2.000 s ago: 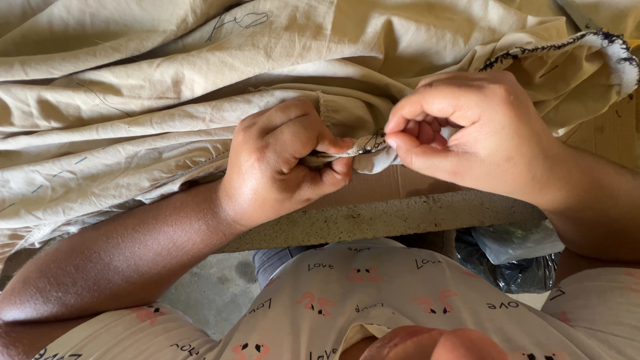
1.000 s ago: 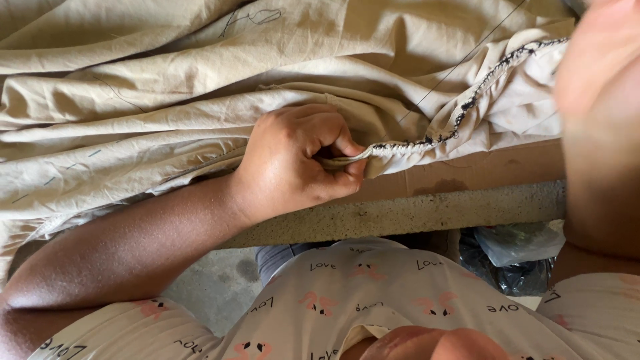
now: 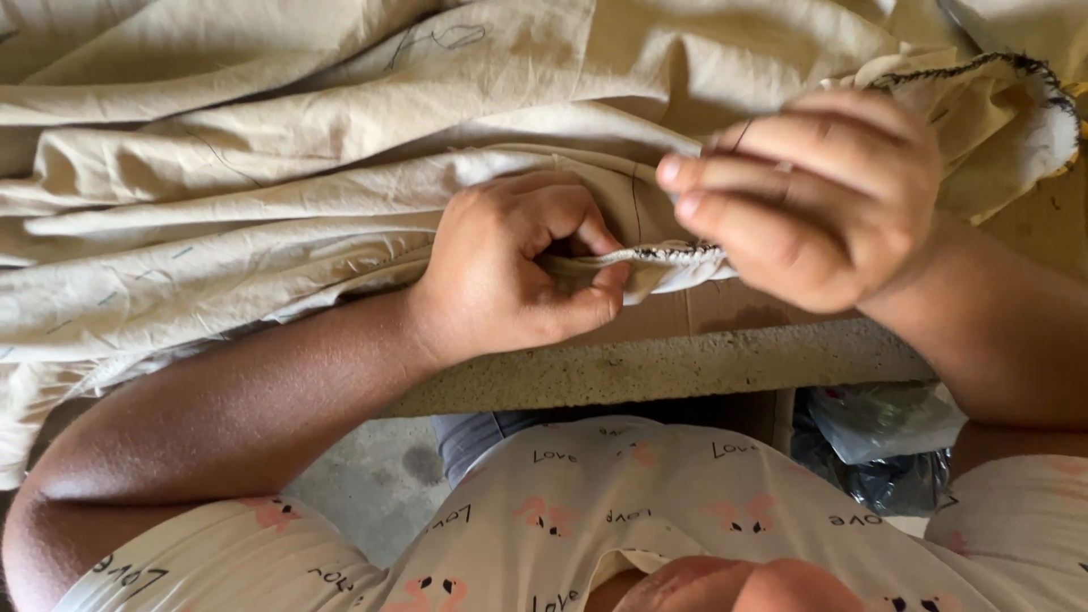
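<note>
Cream cotton cloth [image 3: 357, 153] lies in long folds across the surface before me. My left hand [image 3: 527, 263] pinches its rolled edge between thumb and forefinger. Just right of that pinch, dark overcast stitches [image 3: 676, 252] run along the edge. My right hand [image 3: 807, 200] is over the cloth beside them, thumb and forefinger close together; a dark thread shows at its fingers, and whether it holds a needle cannot be made out. A further stitched edge [image 3: 977, 68] curves round at the upper right.
The rough edge of the work surface [image 3: 663, 365] runs between the cloth and my body. Brown cardboard [image 3: 722, 310] lies under the cloth. Plastic bags [image 3: 892, 433] are below the edge at the right. Pencil marks show on the cloth.
My right hand has come back from the far right, where it was a second ago, to beside my left hand. The stitched edge no longer stretches out rightward. My left hand keeps its pinch.
</note>
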